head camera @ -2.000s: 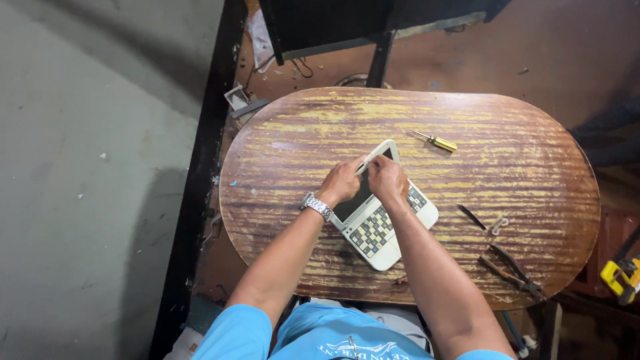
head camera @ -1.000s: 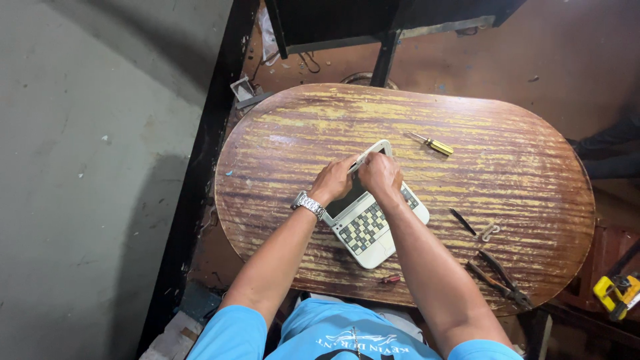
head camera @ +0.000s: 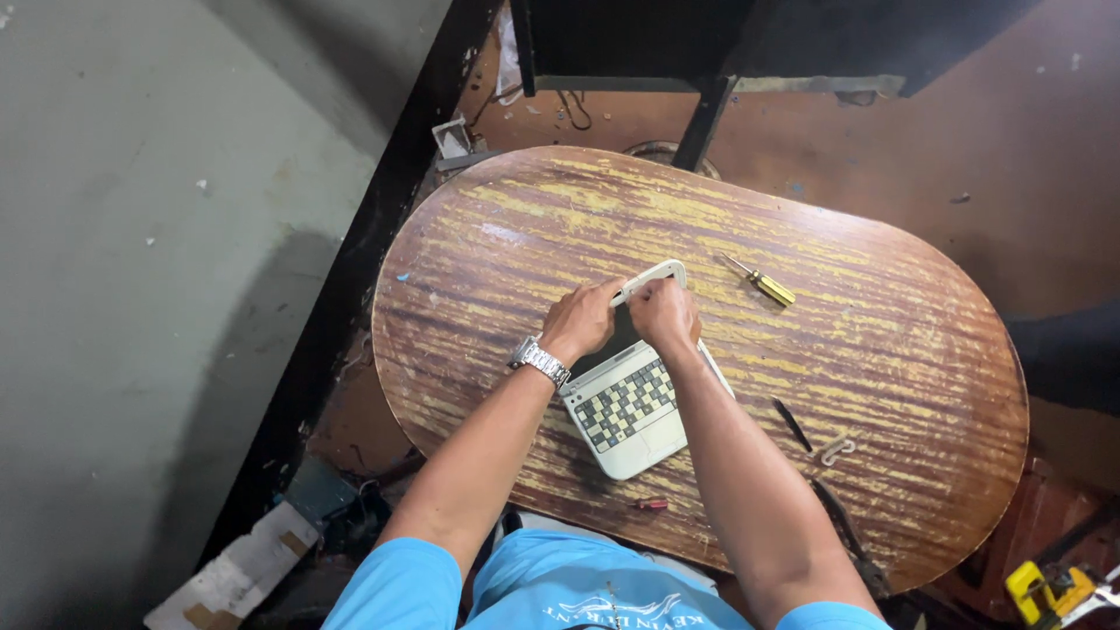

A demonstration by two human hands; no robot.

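Observation:
A small white laptop (head camera: 643,446) lies opened on the oval wooden table (head camera: 910,332), its keyboard a mix of dark and pale keys. My left hand (head camera: 579,322), with a metal watch at the wrist, grips the left side of the screen's white bezel (head camera: 672,269). Near the bezel's top, my right hand (head camera: 665,313) is closed with its fingertips at the frame; the fingertips are hidden, so whether they pinch the bezel or a small tool cannot be told. Both hands cover much of the dark screen.
A screwdriver with a yellow handle (head camera: 772,287) lies right of the laptop. Farther right are a thin black tool (head camera: 793,425), a pale small part (head camera: 837,451) and dark-handled pliers (head camera: 844,529). A small red-handled tool (head camera: 650,504) lies by the near edge. Black furniture (head camera: 630,39) stands beyond the table.
Both hands stay at the screen's bezel, with only small shifts. The red-handled tool near the table's front edge shows more plainly than two seconds ago.

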